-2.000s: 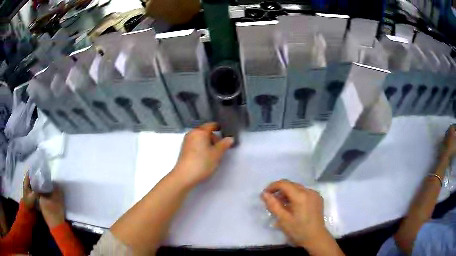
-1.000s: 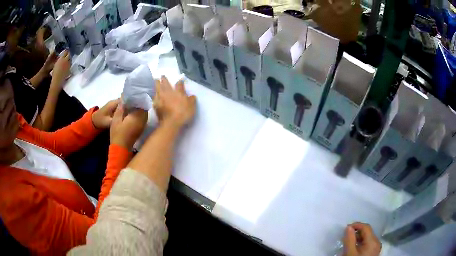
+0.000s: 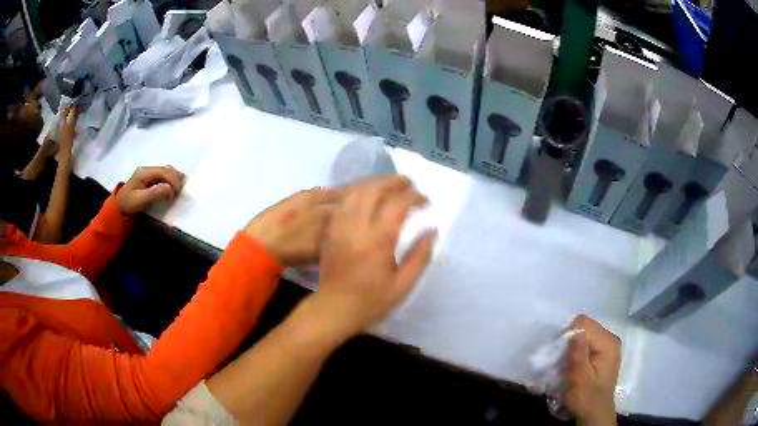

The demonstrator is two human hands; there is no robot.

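Observation:
My left hand (image 3: 366, 241) is blurred over the table in the middle, fingers and thumb spread, overlapping the hand of the person in orange sleeves. A white wrapped thing (image 3: 361, 160) shows just behind both hands; its lower part is hidden, and I cannot tell which hand holds it. A small white patch shows between my left thumb and fingers. My right hand (image 3: 592, 366) is closed on a crinkled clear plastic bag (image 3: 550, 359) near the table's front edge at the right. A dark grey fan (image 3: 548, 158) stands upright between the box rows, mouth facing out.
Open retail boxes (image 3: 445, 116) stand in a row along the back, continuing right of a green post (image 3: 575, 50). One box (image 3: 681, 283) stands apart, tilted in view, at the right. White wrappings (image 3: 170, 98) lie at the far left. The neighbour's other hand (image 3: 150, 190) rests at the table edge.
The view has turned left since the first frame. My left hand left the fan and reached to the neighbour, then came back rightward beside the wrapped thing. The neighbour's near hand moved right with it.

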